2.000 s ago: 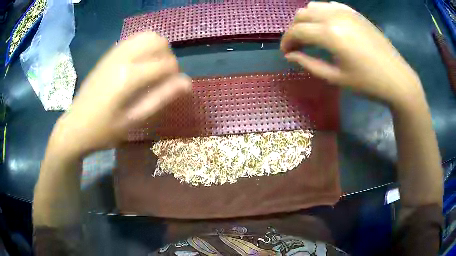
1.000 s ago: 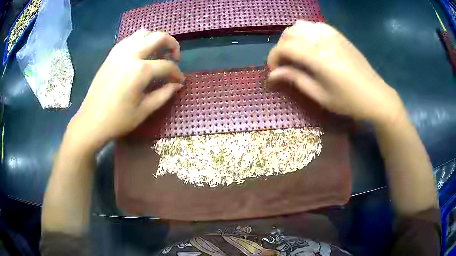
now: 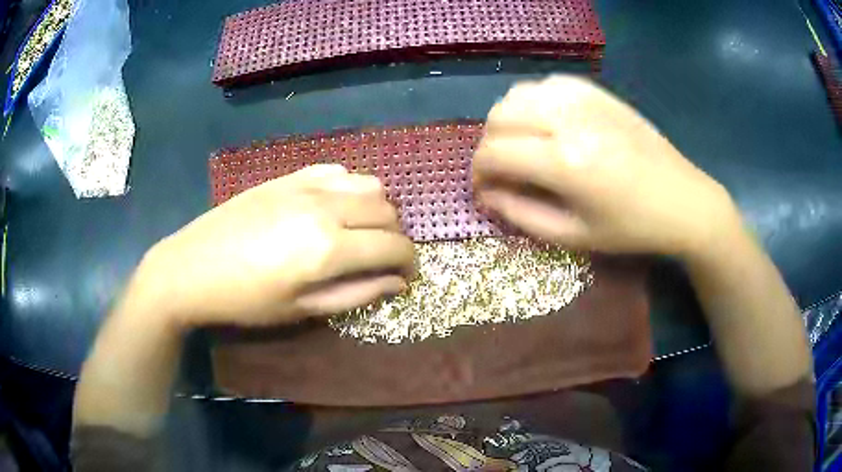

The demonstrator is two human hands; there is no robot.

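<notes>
A red perforated loading plate [image 3: 434, 184] lies across the far part of a brown work cloth [image 3: 434, 369]. A heap of tiny whitish-gold pins [image 3: 471, 290] lies on the cloth against the plate's near edge. My left hand [image 3: 295, 249] is over the left part of the pile and plate, fingers curled and bunched. My right hand [image 3: 572, 166] is over the right part of the plate, fingers curled and blurred. My fingertips are hidden or blurred, so I cannot tell whether either hand holds a pin.
Stacked red plates [image 3: 406, 32] lie beyond the cloth, with a few loose pins [image 3: 436, 73] beside them. A clear bag of pins [image 3: 100, 152] lies at the left, near a blue-edged tray [image 3: 42, 41]. Another red plate [image 3: 829, 83] shows at the right edge.
My left hand has moved toward me, from the plate's far left part down to the pile. My right hand has moved slightly toward me and left over the plate.
</notes>
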